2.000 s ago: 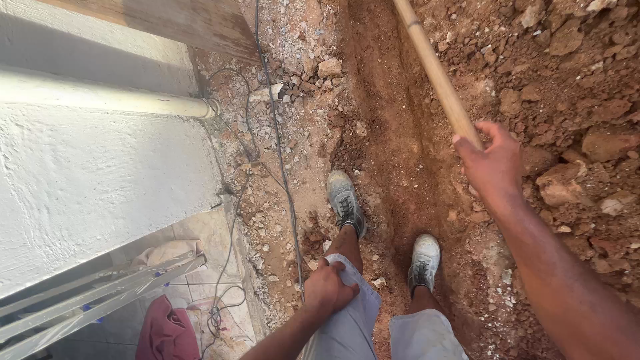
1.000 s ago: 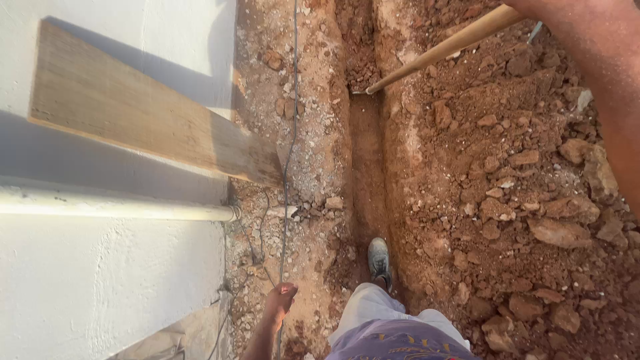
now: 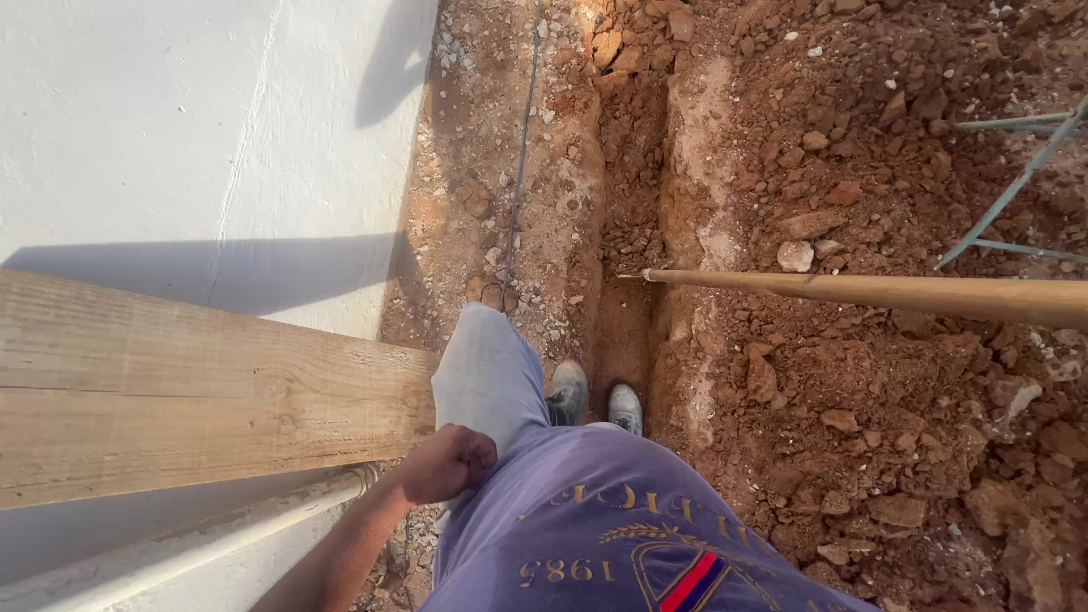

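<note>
My left hand [image 3: 448, 463] is curled at the left side of my shirt, beside the grey shorts [image 3: 489, 365]; whether it pinches the cloth cannot be told. A long wooden tool handle [image 3: 850, 291] reaches in from the right edge, and its metal end [image 3: 631, 275] rests in the narrow trench [image 3: 625, 327]. Only a thin edge of that metal shows. My right hand is out of view. Both my shoes, the left one [image 3: 568, 391] and the right one [image 3: 626, 408], stand at the near part of the trench.
A wooden plank [image 3: 212, 391] leans by the white wall [image 3: 195, 127], above a pale pipe [image 3: 204, 531]. A dark cable [image 3: 520, 161] runs along the gravelly ground. Loose soil [image 3: 629, 170] lies farther along the trench. Dug earth and rocks [image 3: 850, 442] cover the right side, with a greenish metal frame [image 3: 1011, 191].
My right hand, on the wooden handle two seconds ago, has gone out of view. The handle now lies almost level across the right side. My left hand has come in from the cable side to my shirt.
</note>
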